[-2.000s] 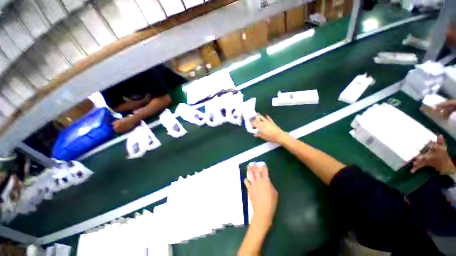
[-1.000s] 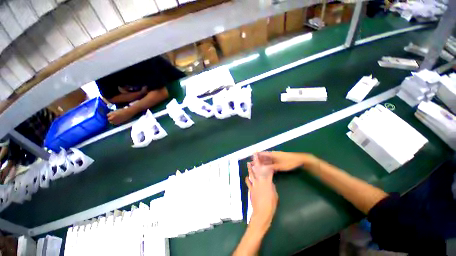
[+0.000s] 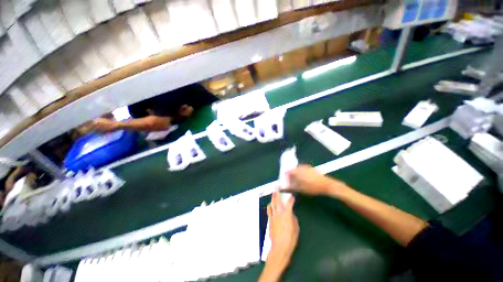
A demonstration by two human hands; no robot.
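My left hand [image 3: 283, 223] holds a narrow white unit box [image 3: 267, 245] on the green bench, mostly hidden under the palm and fingers. My right hand [image 3: 309, 180] grips a white wrapped product [image 3: 288, 160], which sticks up past the fingertips over the near belt rail. Its lower end meets my left fingertips at the box's far end; whether it is inside the box is hidden. A block of open white boxes [image 3: 220, 237] stands just left of my left hand.
Wrapped products [image 3: 220, 137] lie along the belt [image 3: 231, 168]. Loose boxes [image 3: 328, 136] lie farther right. A box stack [image 3: 439, 172] is on the right bench. Another person's arm [image 3: 140, 123] is above a blue tote [image 3: 102, 148]. The near rail [image 3: 358, 154] crosses ahead.
One more box lies on the belt ahead of my right hand. The rightmost wrapped product has left the belt group, and my right hand now holds one. The opposite person's arm has moved over the tote.
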